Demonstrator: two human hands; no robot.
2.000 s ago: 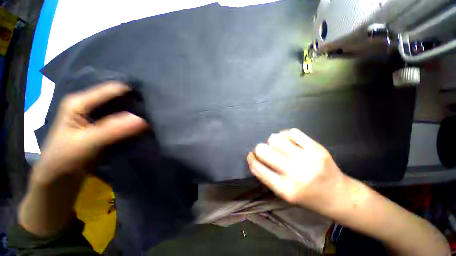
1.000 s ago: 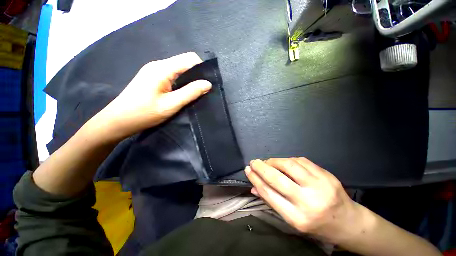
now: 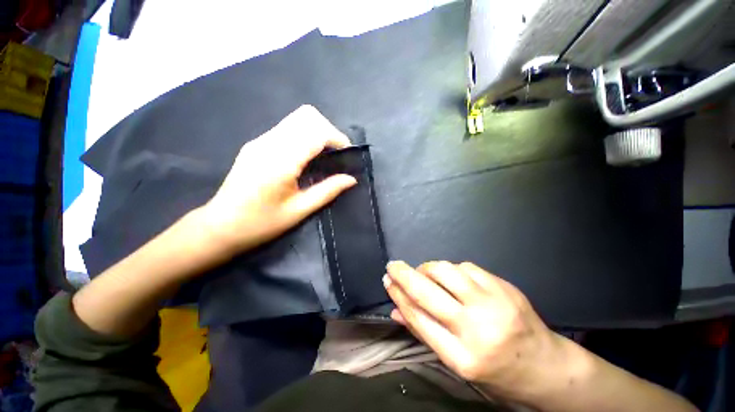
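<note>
A large dark garment panel (image 3: 516,233) lies flat across the table, with a thin seam line running across it. A small black pocket welt (image 3: 355,233) with light stitch lines along its long edges lies on the panel. A softer dark piece (image 3: 266,282) is attached at its left. My left hand (image 3: 282,177) grips the welt's upper end between thumb and fingers. My right hand (image 3: 459,314) rests at the welt's lower right edge, fingertips together; whether it pinches the cloth is unclear. The presser foot (image 3: 475,121) is above the panel, up and right of both hands.
The grey sewing machine head (image 3: 548,40) with a knurled knob (image 3: 633,146) fills the upper right. The white table (image 3: 193,40) has a blue left edge (image 3: 79,121). A yellow bin (image 3: 181,354) is below at left. Coloured crates stand at the far left.
My left hand has gone from a blurred hold on dark cloth at the left to holding the welt over the panel. Since one second ago the welt has been turned slightly and its right stitch line shows more.
</note>
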